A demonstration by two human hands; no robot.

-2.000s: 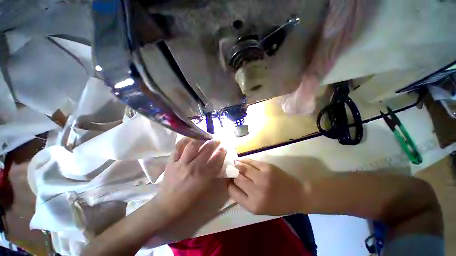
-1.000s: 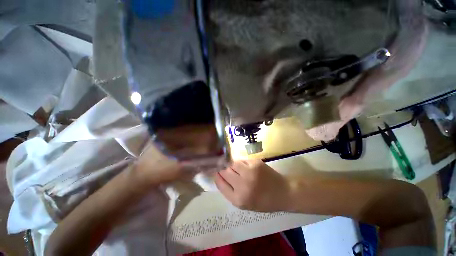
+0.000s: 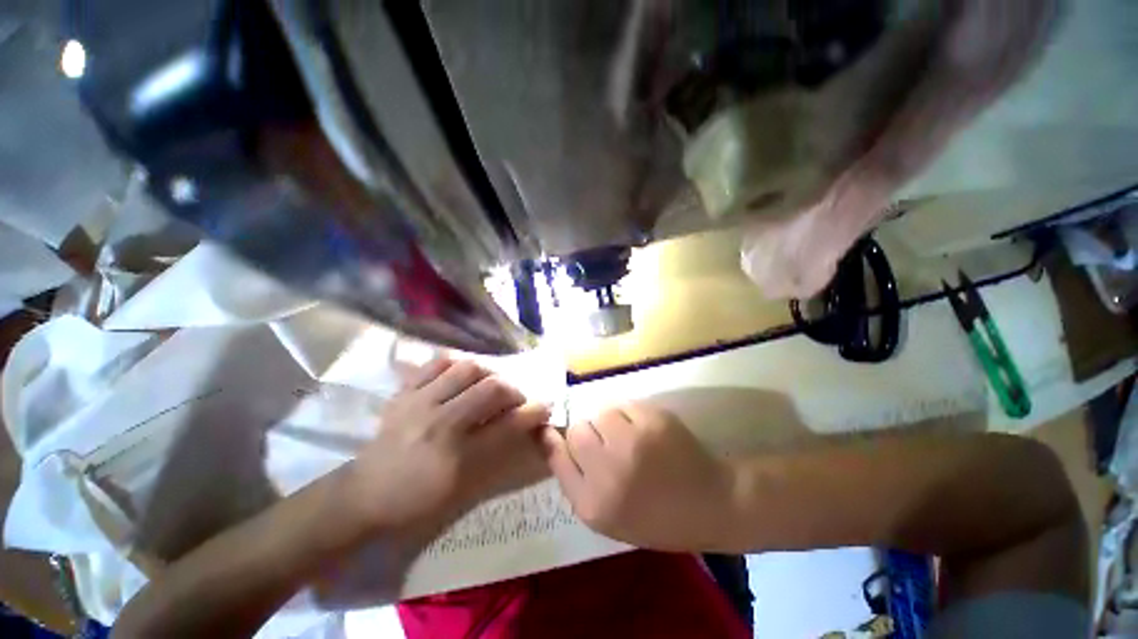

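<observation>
White fabric (image 3: 350, 356) lies left of the needle, and its edge reaches under the bright lamp glow at the presser foot (image 3: 608, 315). My left hand (image 3: 456, 437) lies flat on the fabric just in front of the needle, fingers together. My right hand (image 3: 643, 474) is beside it, its bent fingertips pinching a small pale edge of the fabric. The sewing machine head (image 3: 549, 137) fills the top of the view and is blurred. Glare hides the needle tip.
Black scissors (image 3: 864, 300) lie right of the needle, with green snips (image 3: 992, 347) beyond them. A pale pink cloth strip (image 3: 799, 243) hangs from the machine. A ruler scale is printed on the table (image 3: 499, 549). A red apron (image 3: 574, 602) shows below the table edge.
My left hand, partly hidden behind the machine head a second ago, shows again in front of the needle. The camera view has shifted. My right hand stays close to the needle.
</observation>
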